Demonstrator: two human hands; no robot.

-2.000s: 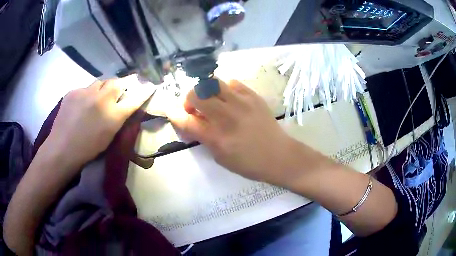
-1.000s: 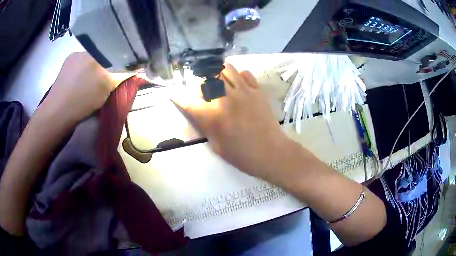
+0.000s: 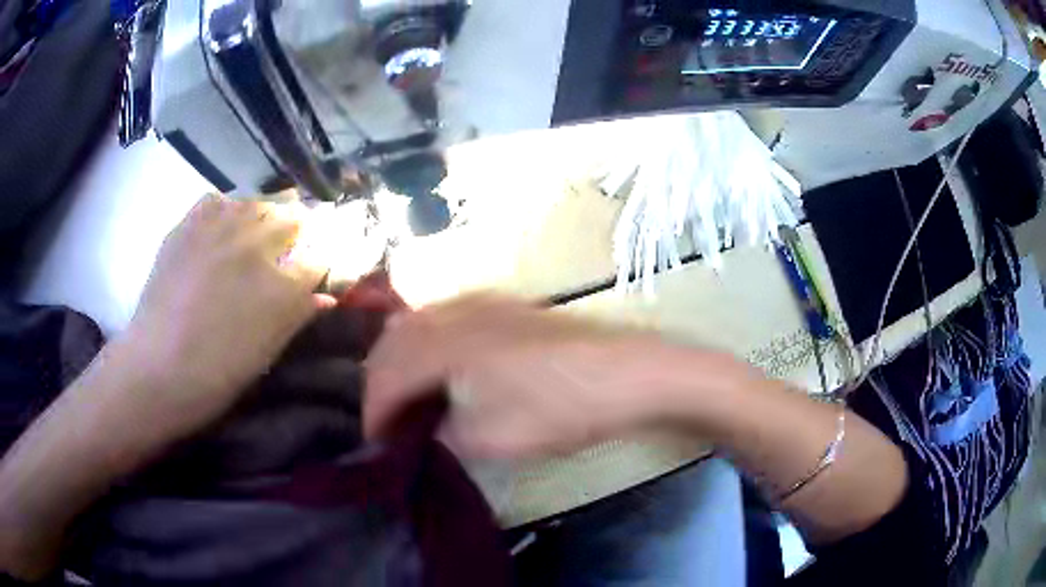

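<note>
The maroon and dark grey garment (image 3: pixel 310 459) lies in front of the needle and hangs over the table's front edge. My left hand (image 3: pixel 224 292) is on its upper part, left of the presser foot (image 3: pixel 373 212), fingers closed on the cloth by the needle. My right hand (image 3: pixel 482 367) is blurred and holds the maroon cloth at the garment's right side, nearer to me. The cloth edge at the needle is washed out by the lamp. The sewing machine head (image 3: pixel 333 92) stands above.
White strips (image 3: pixel 700 201) fan out right of the needle. A green-yellow and blue tool (image 3: pixel 805 281) lies beside a black pad (image 3: pixel 889 247). Maroon pieces with white edges and a pale blue tie (image 3: pixel 966 409) hang at the right. The lit display (image 3: pixel 763 44) is above.
My right hand has moved from beside the needle down toward me and onto the garment. The garment has shifted right over the machine bed. My left hand has come slightly lower and nearer.
</note>
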